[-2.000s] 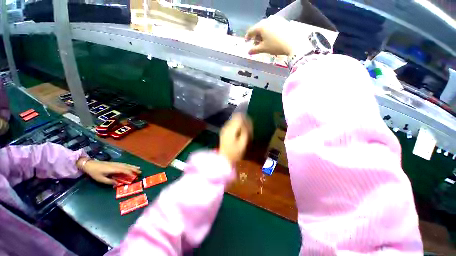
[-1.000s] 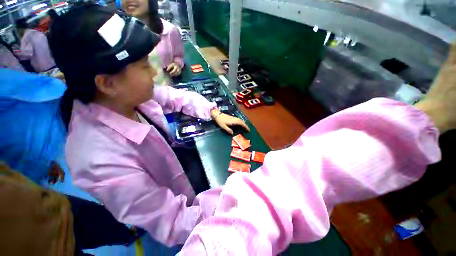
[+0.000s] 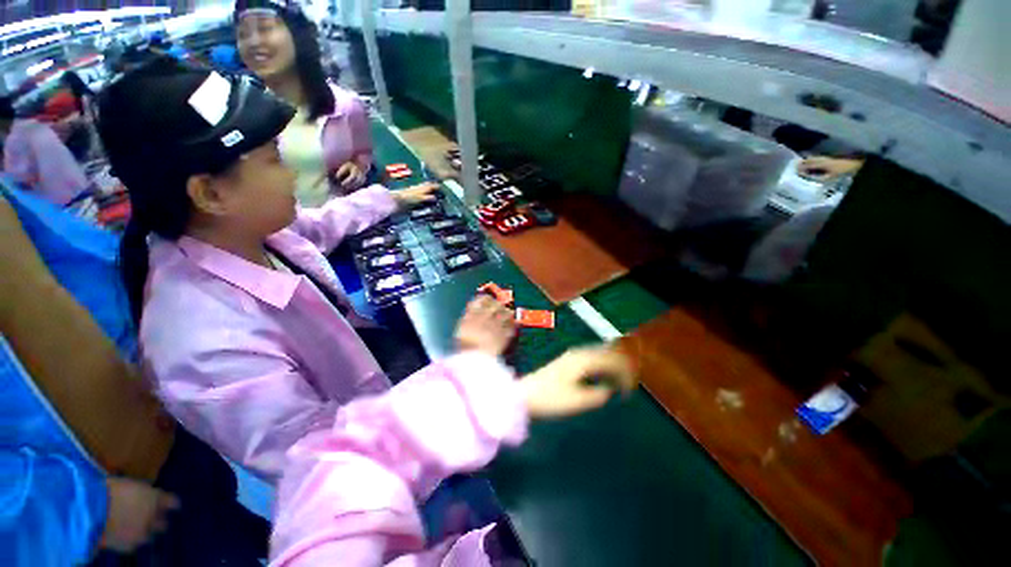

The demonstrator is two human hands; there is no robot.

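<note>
My left hand is blurred, over the dark green bench and close to the near corner of the brown board. Its fingers look bent; I cannot tell whether it holds anything. My right hand is out of the picture. Orange-red cards lie on the bench beyond my left hand, some partly under another person's hand. A small blue-and-white box sits on the brown board at the right.
A person in pink sits close at left, by a clear tray of black phones. Red phones lie on a farther brown board. Stacked clear trays stand behind, under the shelf rail. A blue-clothed person is at far left.
My left hand has come down from the upper right to above the bench. The neighbour's one hand moved to the phone tray; the other is on the cards, and fewer cards show.
</note>
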